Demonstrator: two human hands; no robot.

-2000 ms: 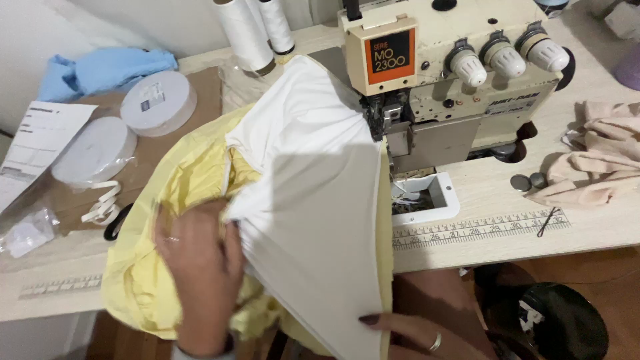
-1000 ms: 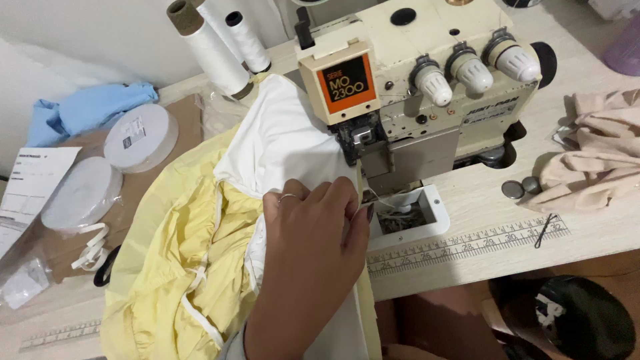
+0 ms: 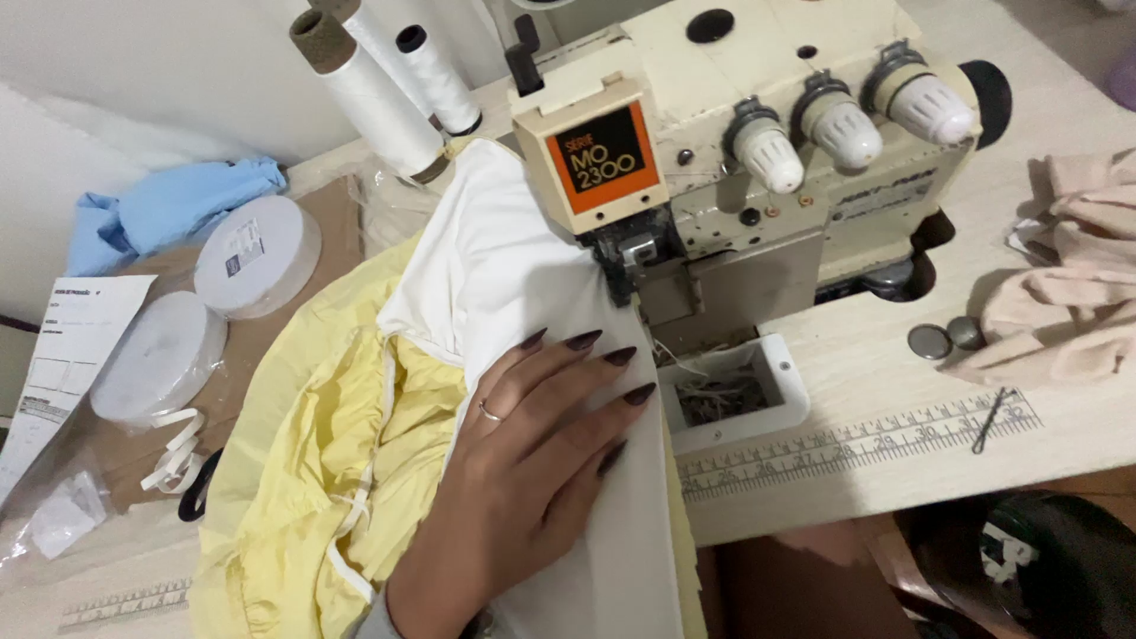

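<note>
My left hand (image 3: 524, 444) lies palm down on the white fabric (image 3: 586, 524), its fingertips near the fabric's right edge, just below the presser foot area (image 3: 635, 266) of a cream overlock sewing machine (image 3: 737, 62). Gathered yellow fabric (image 3: 293, 453) with narrow white edging spreads to the left of this hand and under the white layer. The white fabric's right edge runs up to the machine's foot, with a strip of yellow showing beneath it. The needle itself cannot be made out. My right hand is out of view.
Thread cones (image 3: 382, 115) stand behind the machine. Two white rolls of tape (image 3: 257, 257), a printed sheet (image 3: 62, 373) and blue cloth (image 3: 177, 209) lie left. An open scrap compartment (image 3: 723, 390), a printed ruler (image 3: 834, 448), metal discs (image 3: 930, 341) and beige fabric (image 3: 1065, 293) are right.
My left hand has moved from the yellow fabric onto the white fabric, its fingers now spread flatter. My right hand, at the white fabric's lower edge two seconds ago, has left the view.
</note>
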